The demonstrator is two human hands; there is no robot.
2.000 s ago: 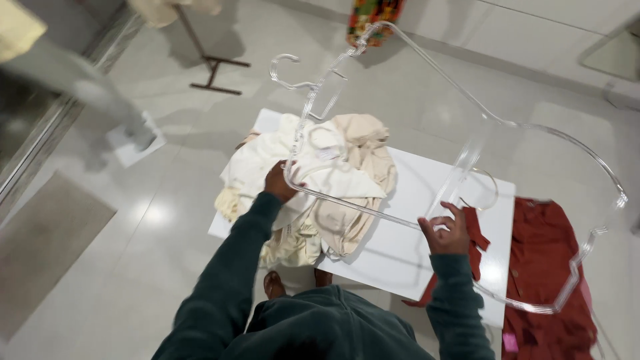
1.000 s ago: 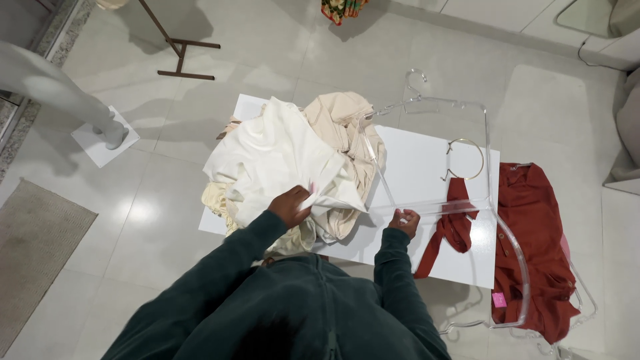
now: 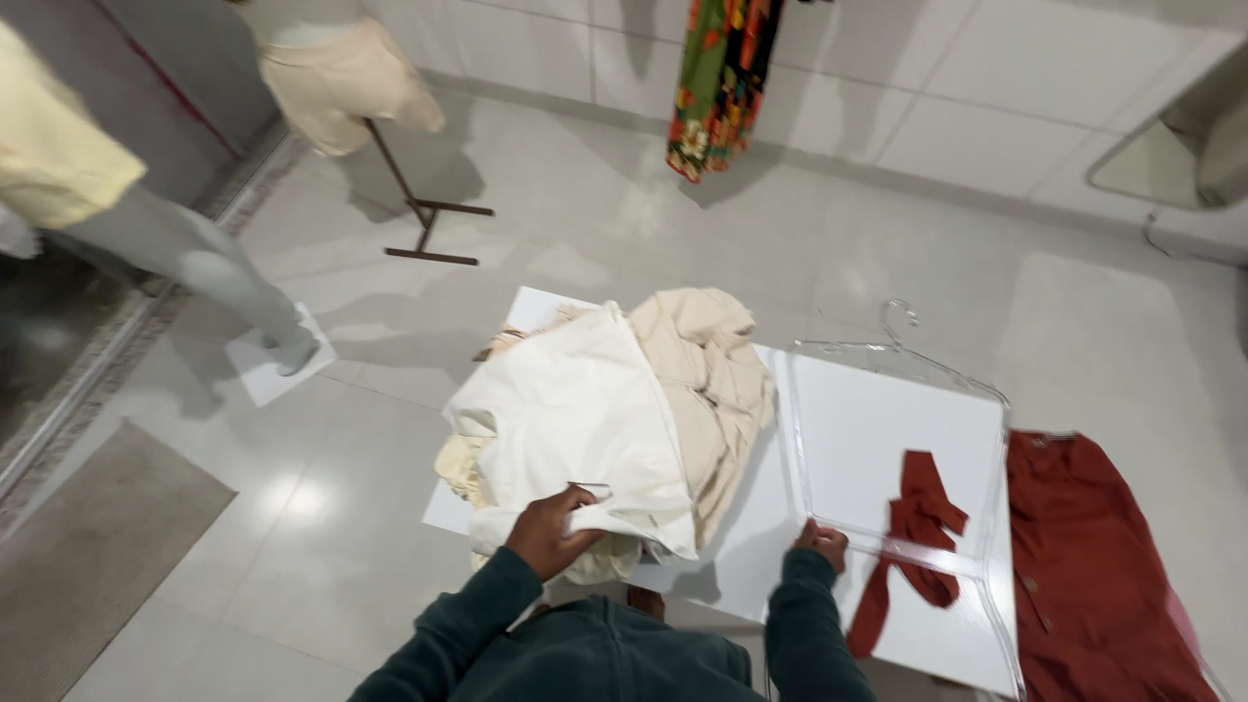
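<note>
My left hand (image 3: 553, 534) grips the near edge of a white garment (image 3: 575, 419), which lies on a heap of clothes on a white table (image 3: 726, 585). A beige garment (image 3: 707, 380) bulges out on the heap's right side, and pale yellow cloth (image 3: 458, 466) shows at its left. My right hand (image 3: 822, 544) is closed on the left side of a clear plastic body-shaped hanger (image 3: 936, 556), whose hook points away from me. Beneath the hanger a dark red fabric strip (image 3: 916, 536) lies on the table.
A dark red garment (image 3: 1092, 556) lies beyond the table's right edge. At the left are a mannequin leg on a white base (image 3: 263, 375), a grey mat (image 3: 112, 546) and a brown metal stand (image 3: 421, 210). A floral garment (image 3: 721, 88) hangs by the far wall; a mirror (image 3: 1150, 161) is at right.
The clear hanger, held by both hands two seconds ago, is now lower over the table in my right hand only. My left hand has moved from it to the white garment.
</note>
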